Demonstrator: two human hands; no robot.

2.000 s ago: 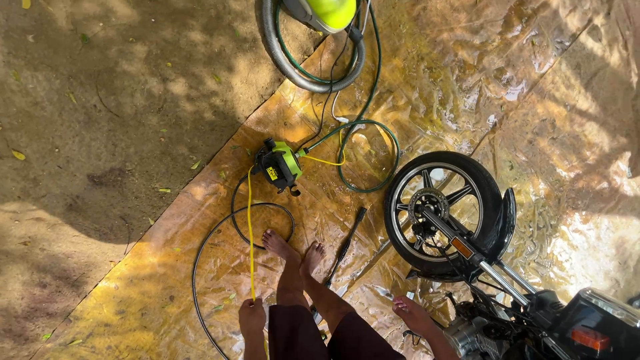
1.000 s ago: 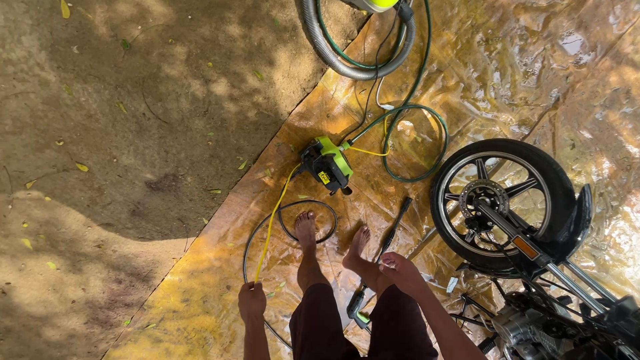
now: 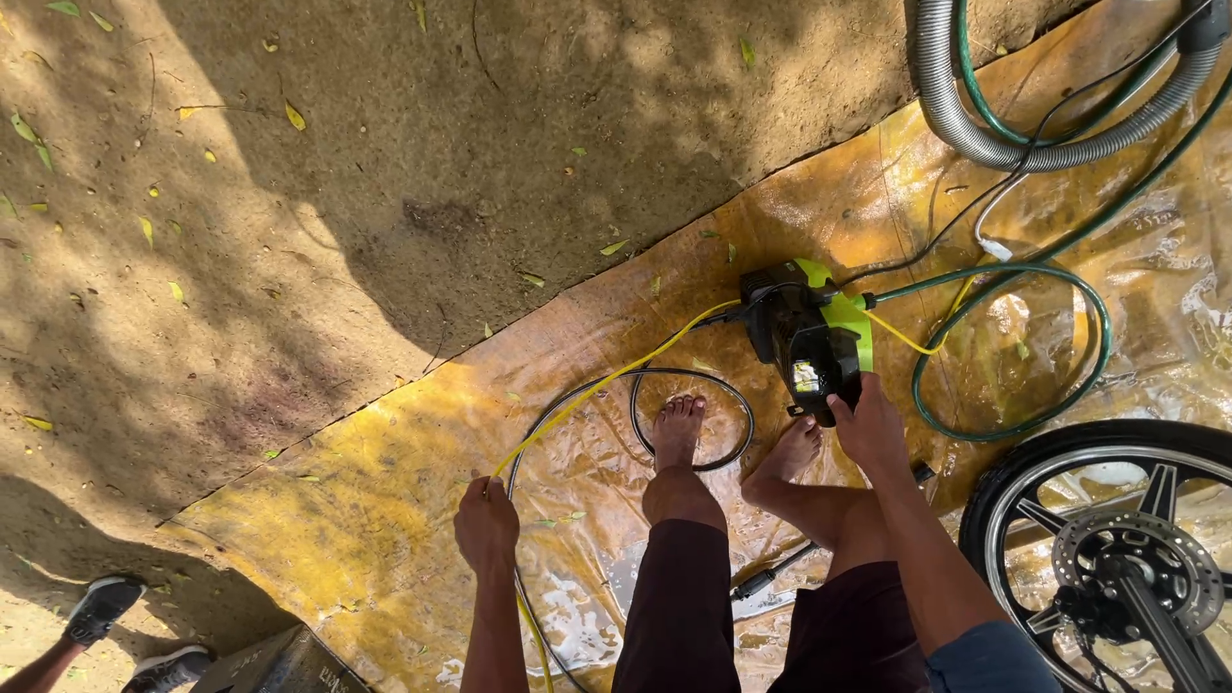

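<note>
My left hand is closed round a yellow cord, which runs up to a green and black pressure washer. With my right hand I grip the lower end of the pressure washer, just above my right foot. A black hose loops round my left foot. A green garden hose joins the washer's right side and coils beside it. Between my legs a black lance or hose end shows, partly hidden by my leg.
A motorcycle front wheel with a brake disc stands at the lower right. A grey corrugated hose curls at the upper right. At the lower left are another person's shoes and a dark box. The wet plastic sheet borders bare ground.
My right hand has moved from beside my knee to the pressure washer and taken hold of it. The washer looks raised and turned. My left hand still holds the yellow cord. The view has shifted left.
</note>
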